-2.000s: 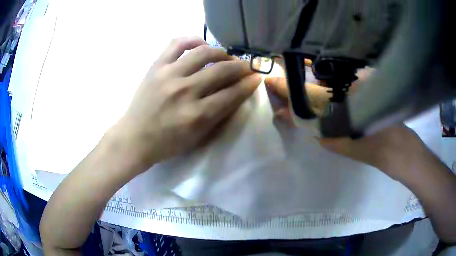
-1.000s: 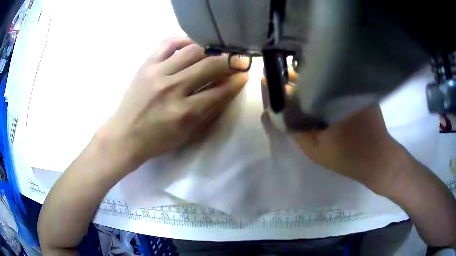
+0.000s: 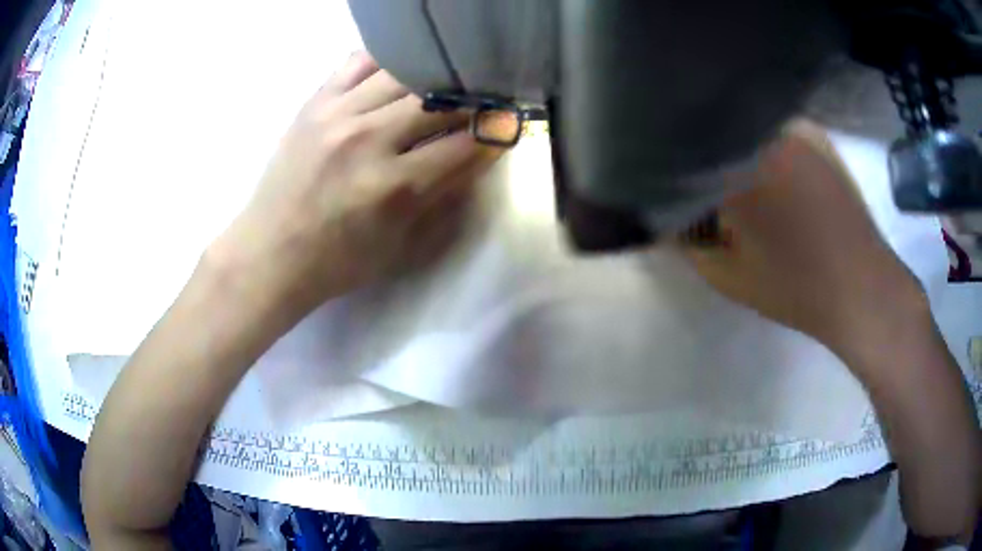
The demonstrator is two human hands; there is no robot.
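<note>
A white fabric piece [image 3: 603,334], creased and blurred, lies on the machine table between my hands. The grey-white sewing machine head [image 3: 474,48] hangs over it, with a small dark wire rectangle [image 3: 497,126] at its lower edge. My left hand [image 3: 361,178] lies on the fabric left of the needle area, fingertips behind the wire rectangle; whether it grips the cloth cannot be told. My right hand [image 3: 802,231] is at the fabric's right side, its fingers hidden behind the machine head. The needle and presser foot are hidden.
A printed ruler strip [image 3: 377,468] runs along the front table edge. Flat white sheets [image 3: 162,140] lie at table left. Blue plastic [image 3: 32,355] is at the left edge. A blue basket [image 3: 328,530] shows below the table. A dark ribbed part with a metal knob [image 3: 935,172] hangs at right.
The machine head appears further left in view and covers more of the needle area. My right hand has moved right and up. The fabric's front edge has shifted back, showing more of the ruler.
</note>
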